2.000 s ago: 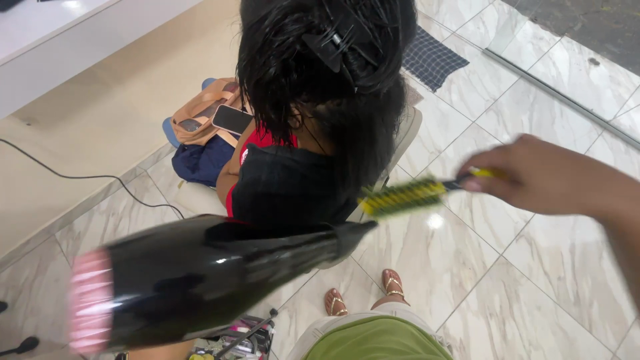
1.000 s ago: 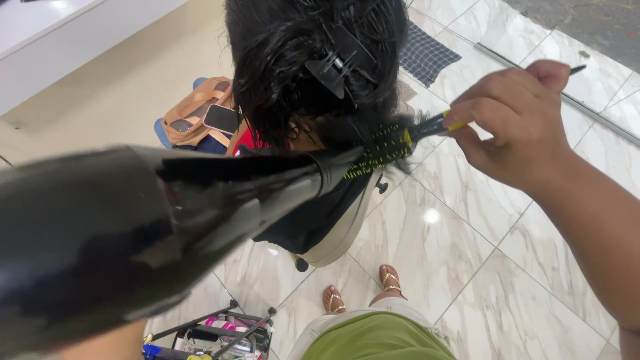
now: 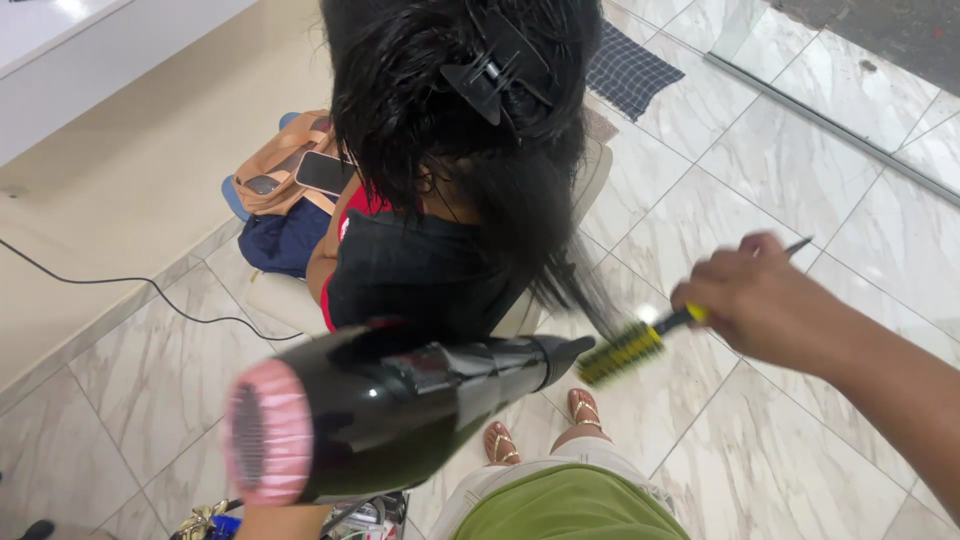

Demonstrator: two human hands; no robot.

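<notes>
My right hand (image 3: 750, 300) grips the handle of a round hairbrush with yellow and black bristles (image 3: 622, 354). Ends of a seated person's dark hair (image 3: 540, 217) stretch down to the bristles. A black hair dryer (image 3: 405, 405) with a pink rear grille lies across the lower middle, its nozzle tip close to the brush. Only the wrist and forearm (image 3: 281, 523) of my left side show beneath the dryer; the hand is hidden behind it. A black claw clip (image 3: 499, 71) holds up the hair on the person's crown.
The person sits on a light chair (image 3: 592, 180). An orange bag (image 3: 277, 161), a phone (image 3: 325, 173) and dark blue cloth (image 3: 281, 240) are at their left. A black cord (image 3: 180, 311) runs by the wall. A cart with supplies (image 3: 367, 521) stands below. A checked cloth (image 3: 630, 71) lies on the floor.
Since one second ago, the brush has moved down and away from the head, with hair trailing to it. The dryer has moved down and its pink rear has come back into view.
</notes>
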